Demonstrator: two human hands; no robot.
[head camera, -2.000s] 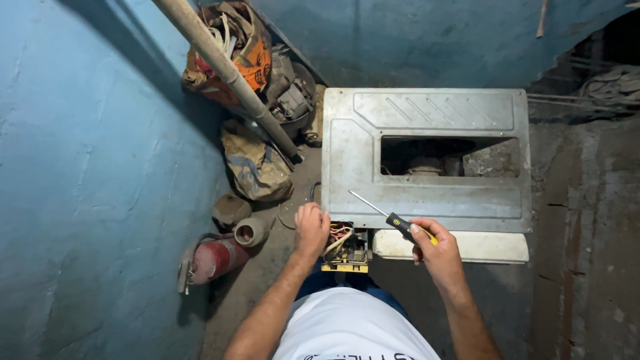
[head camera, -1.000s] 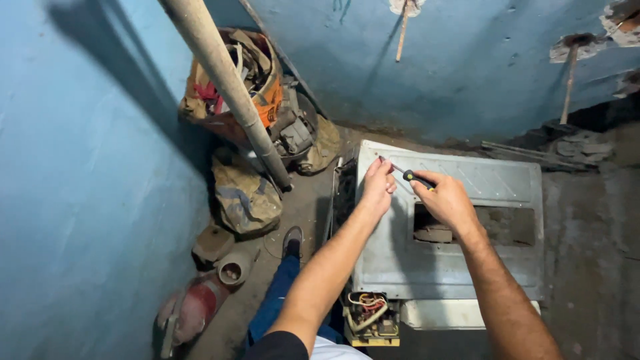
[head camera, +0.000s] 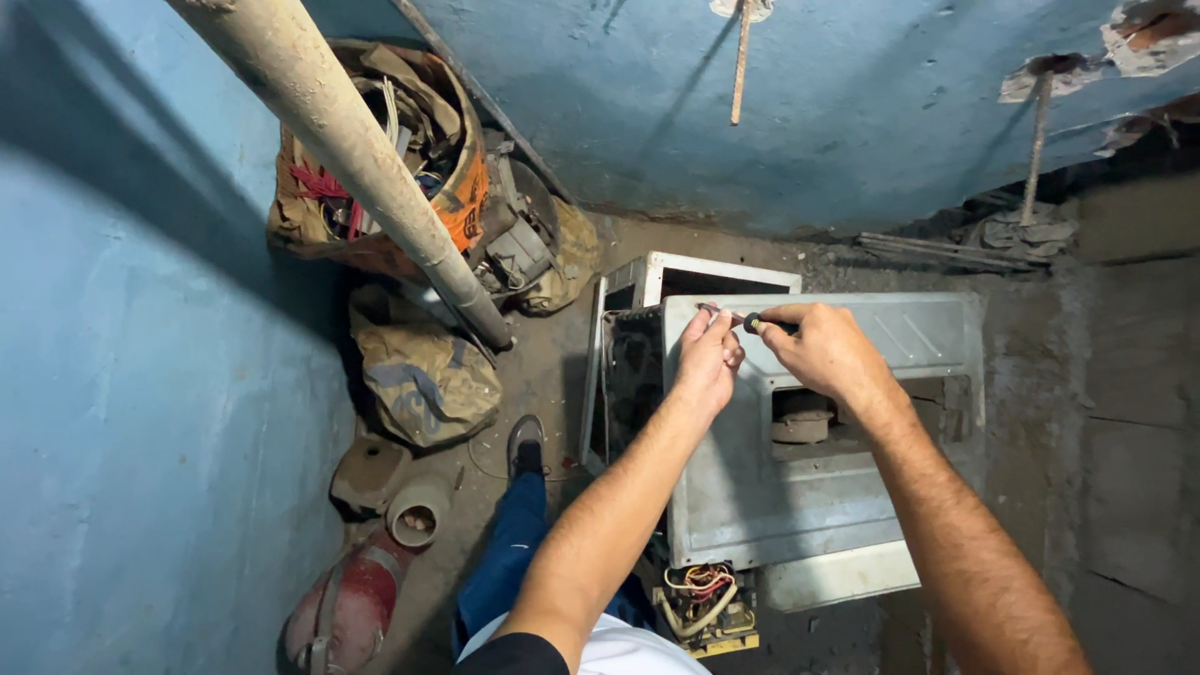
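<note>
My right hand (head camera: 827, 349) is closed around the dark handle of a screwdriver (head camera: 753, 323), whose shaft points left. The fingertips of my left hand (head camera: 710, 354) are at the shaft near its tip, over the far left corner of a grey sheet-metal appliance panel (head camera: 797, 506). Whether they grip the shaft or something small cannot be told. The panel has a rectangular opening with a round part (head camera: 802, 417) inside. At its near left corner sits an electrical assembly with bundled wires (head camera: 701, 586) and a yellow base.
A leaning pipe (head camera: 375, 178) crosses at the left, before a bag of scrap (head camera: 459, 178). A tied sack (head camera: 427, 384), a pipe piece (head camera: 418, 511) and a red cylinder (head camera: 352, 600) lie along the left wall. A white metal frame (head camera: 722, 267) is behind the panel. Rebar (head camera: 742, 66) juts from the wall.
Two seconds ago my left hand was by the wires and the screwdriver was held up over the panel's near edge. Both hands have since moved to the far left corner. The view has shifted.
</note>
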